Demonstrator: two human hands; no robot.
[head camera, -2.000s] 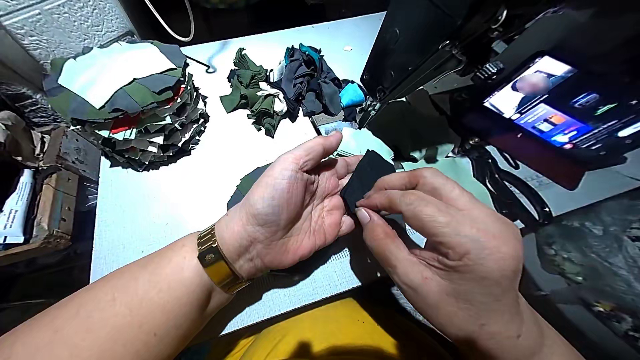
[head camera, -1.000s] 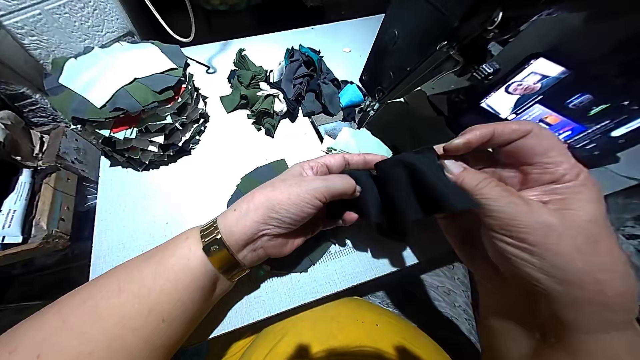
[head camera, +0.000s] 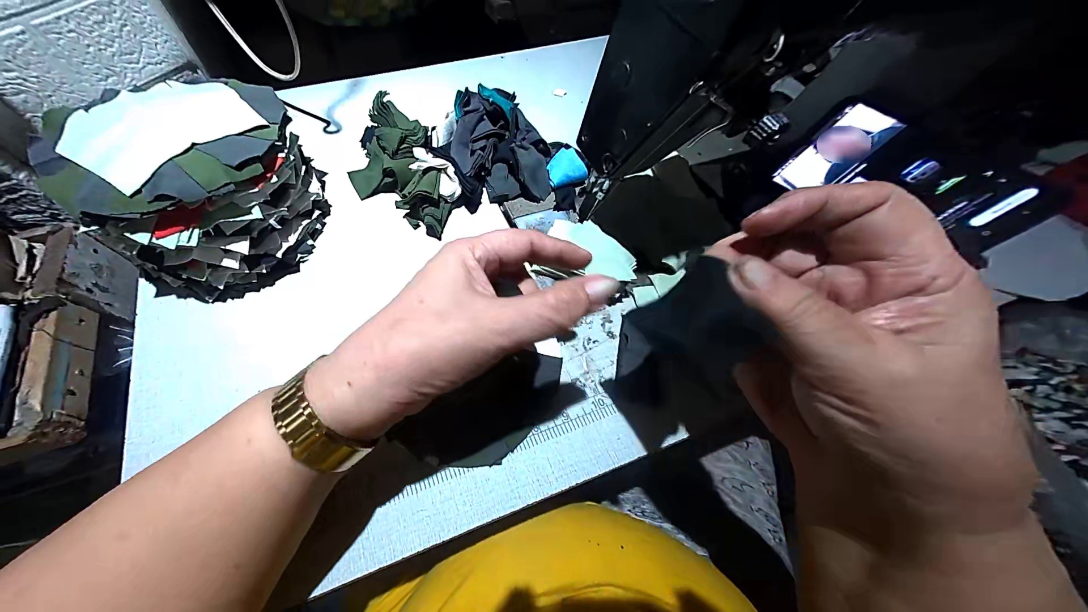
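A dark fabric piece (head camera: 693, 340) hangs from my right hand (head camera: 867, 314), pinched between thumb and fingers at its upper edge. My left hand (head camera: 476, 323), with a gold watch on the wrist, is just left of that cloth, thumb and fingers apart and nothing seen between them. Beneath the left hand a dark green and black fabric piece (head camera: 484, 416) lies on the white table (head camera: 221, 374), partly hidden by the hand and its shadow. Pale fabric pieces (head camera: 595, 248) lie between the two hands, beside the sewing machine (head camera: 654, 93).
A tall stack of layered camouflage-coloured fabric pieces (head camera: 212, 212) stands at the table's left. Bunched green scraps (head camera: 395, 161) and dark grey scraps (head camera: 497, 149) lie behind my left hand. A lit phone (head camera: 884, 161) is beyond my right hand. A printed ruler scale (head camera: 586, 416) runs near the front edge.
One second ago both hands held the dark cloth stretched between them. My left hand has let go of it, and the cloth hangs from my right hand alone.
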